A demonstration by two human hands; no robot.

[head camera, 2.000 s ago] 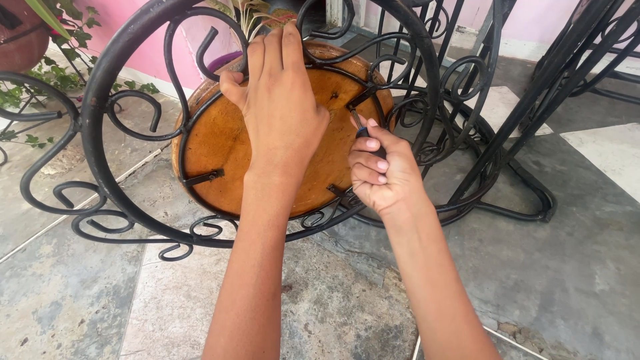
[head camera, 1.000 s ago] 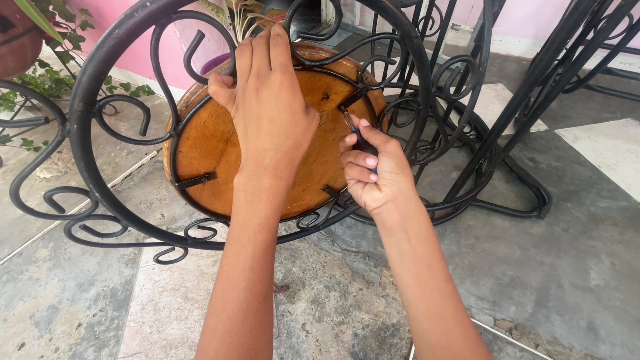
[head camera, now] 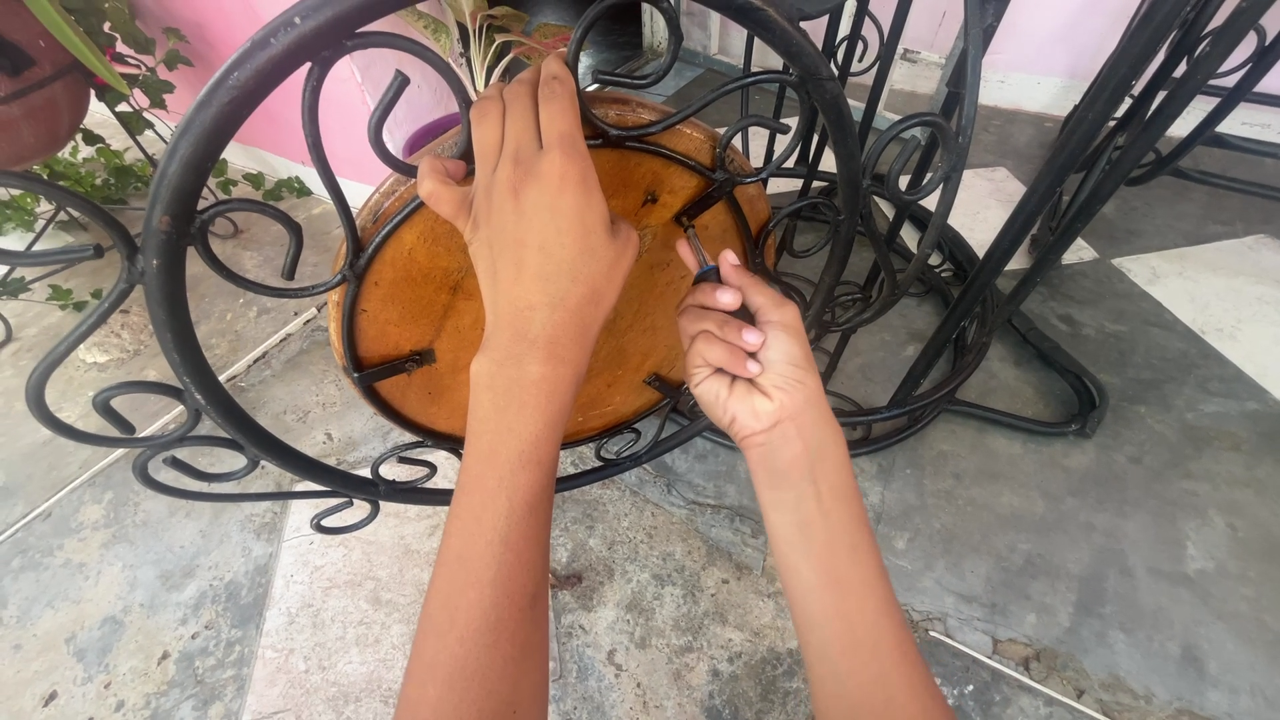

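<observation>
A round wooden seat (head camera: 640,290) is seen from its underside, tilted up within a black wrought-iron frame (head camera: 180,270) of hoops and scrolls. Small metal tabs join it to the frame, one at the lower left (head camera: 395,367) and one at the upper right (head camera: 705,203). My left hand (head camera: 540,220) lies over the seat's upper part, its fingertips at the top rim; what they grip there is partly hidden. In my right hand (head camera: 735,345) is a screwdriver (head camera: 706,268) with a dark handle, its tip at the upper right tab.
More black iron furniture legs (head camera: 1080,190) stand at the right and behind. A clay pot (head camera: 40,90) and trailing plants (head camera: 130,120) are at the upper left, by a pink wall (head camera: 240,80). Below lies a worn tiled floor (head camera: 1150,480).
The screwdriver stays near the upper right tab while the grip of my right hand around its handle shifts. My left hand keeps its place on the seat.
</observation>
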